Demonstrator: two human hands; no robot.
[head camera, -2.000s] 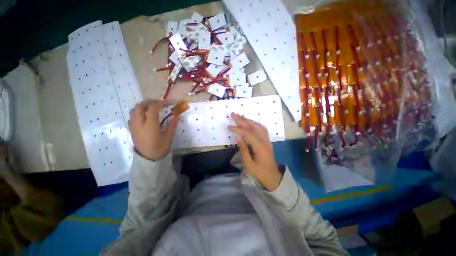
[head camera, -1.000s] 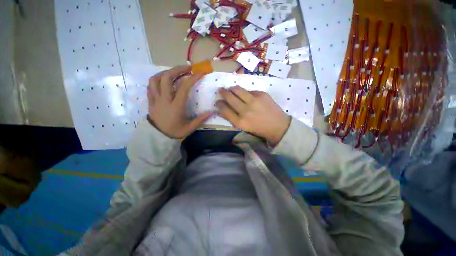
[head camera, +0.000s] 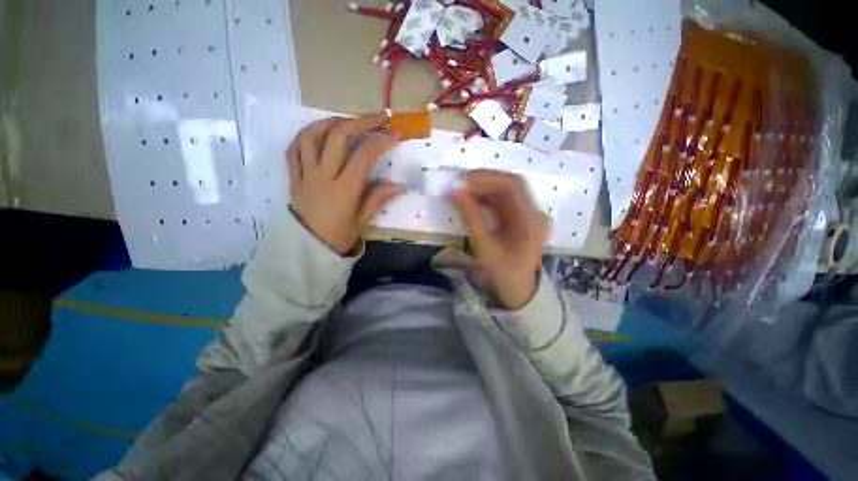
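Note:
An amber flex piece sticks out at the fingertips of my left hand, which holds it above the white dotted adhesive sheet. Part of its wire end is hidden by my fingers. My right hand is blurred, with thumb and forefinger pinched on a small white adhesive pad just over the sheet. The pad is blurred and its edges are hard to tell from the sheet.
Labelled units with red wires lie in a loose pile beyond my hands. More dotted sheets lie at left and one at right. Amber stock sits in a clear plastic bag at far right. A cardboard box is below.
My right hand has pinched a white pad and lifted it off the sheet, turning more upright. My left hand keeps hold of the amber piece. The view has shifted and come closer.

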